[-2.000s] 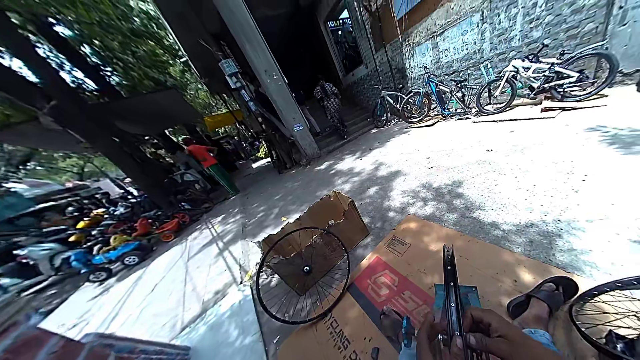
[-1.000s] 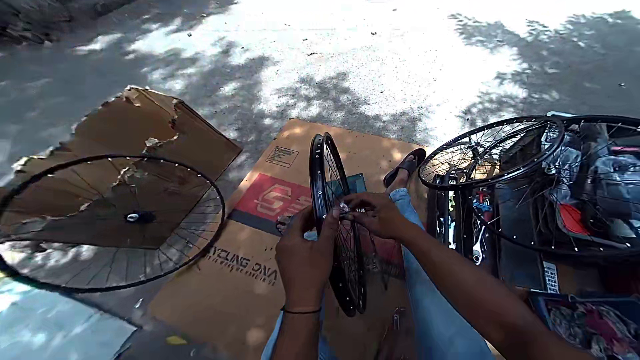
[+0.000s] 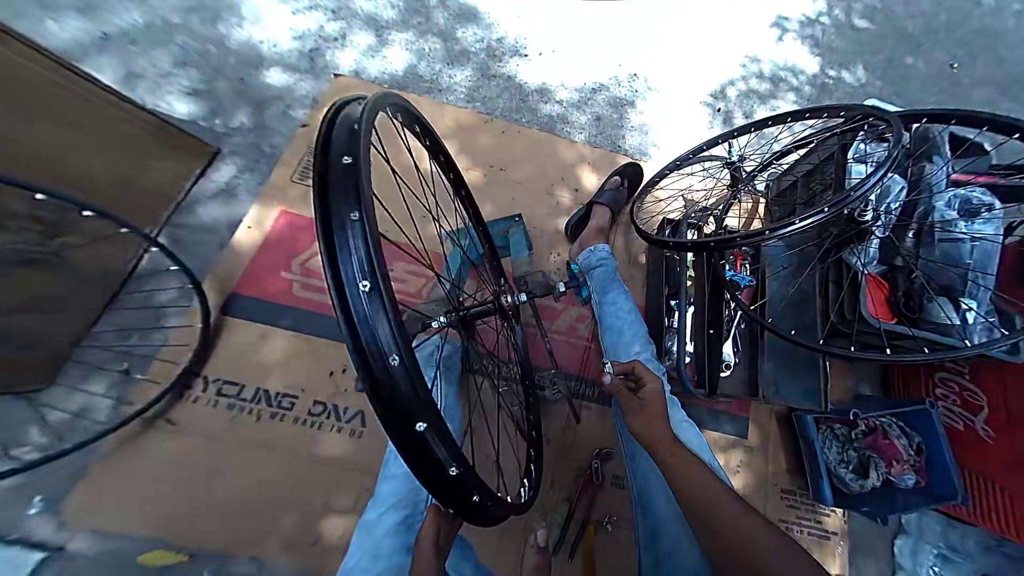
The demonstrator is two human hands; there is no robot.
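Observation:
A black spoked bicycle wheel without a tyre (image 3: 356, 216) stands tilted between the person's legs, its hub axle beside a teal metal stand (image 3: 512, 236) on the cardboard. My left hand (image 3: 436, 538) touches the bottom of the rim, its fingers partly hidden. My right hand (image 3: 640, 400) is right of the wheel and pinches a small metal piece (image 3: 608, 368), probably a spoke wrench, between thumb and fingers. Pliers with red handles (image 3: 588, 492) lie on the cardboard below the wheel.
Another wheel (image 3: 204, 320) lies at left by a folded cardboard sheet (image 3: 88, 160). Two more wheels (image 3: 800, 236) rest on a tool box (image 3: 792, 320) at right. A blue bin (image 3: 952, 472) holds rags. A sandalled foot (image 3: 604, 200) is ahead.
The view has swung down and right. My right hand has moved away from the wheel, and my left hand has gone from the upper part of the wheel to its lower rim.

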